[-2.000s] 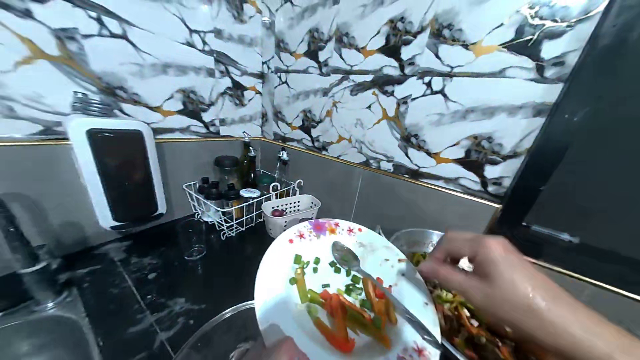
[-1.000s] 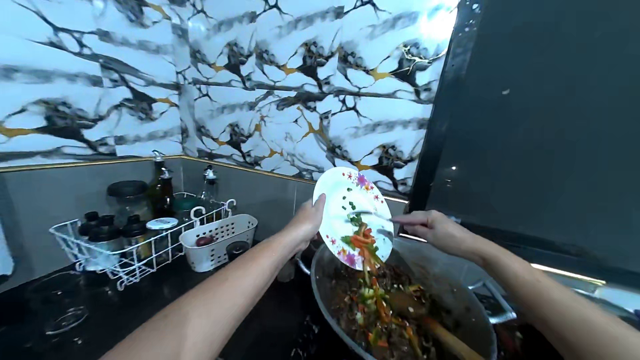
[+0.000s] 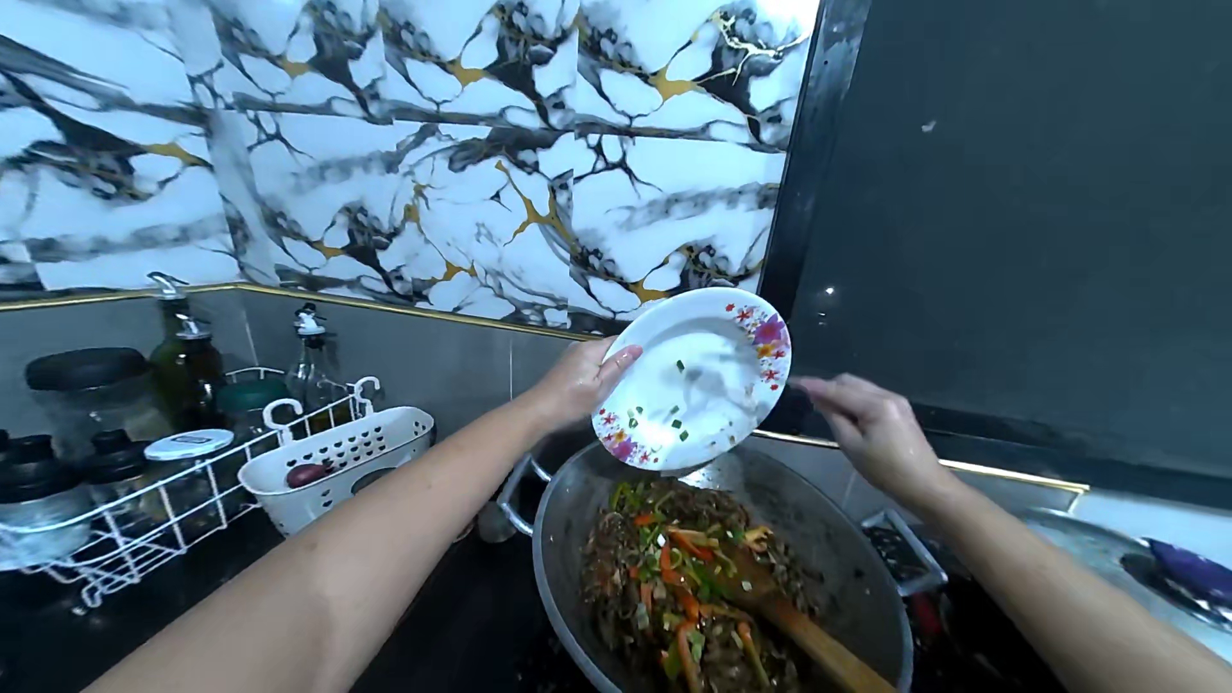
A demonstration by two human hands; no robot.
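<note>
My left hand (image 3: 592,375) grips the left rim of a white plate with a floral edge (image 3: 698,371), thumb on its face. The plate is tilted over a large metal pan (image 3: 837,520), with a few green onion bits stuck to it. Past the plate's right edge is my right hand (image 3: 871,423), fingers curled and blurred; whether a spoon is in it cannot be made out. Dark noodle-like food (image 3: 616,577) with red and orange pepper strips (image 3: 685,602) and chopped greens fills the pan. A wooden spatula (image 3: 818,640) rests in the food, its handle toward the lower right.
At left, a white wire rack (image 3: 164,500) holds jars and bottles; a white plastic basket (image 3: 337,457) with a small red onion (image 3: 308,474) hangs on it. The pan's side handles (image 3: 905,553) stick out. A glass lid (image 3: 1107,549) lies at far right. Marbled tiles line the wall.
The pepper strips and most of the greens have left the plate, and peppers now lie in the pan. The spoon seen earlier at the plate is no longer clearly visible. The view has shifted toward the pan.
</note>
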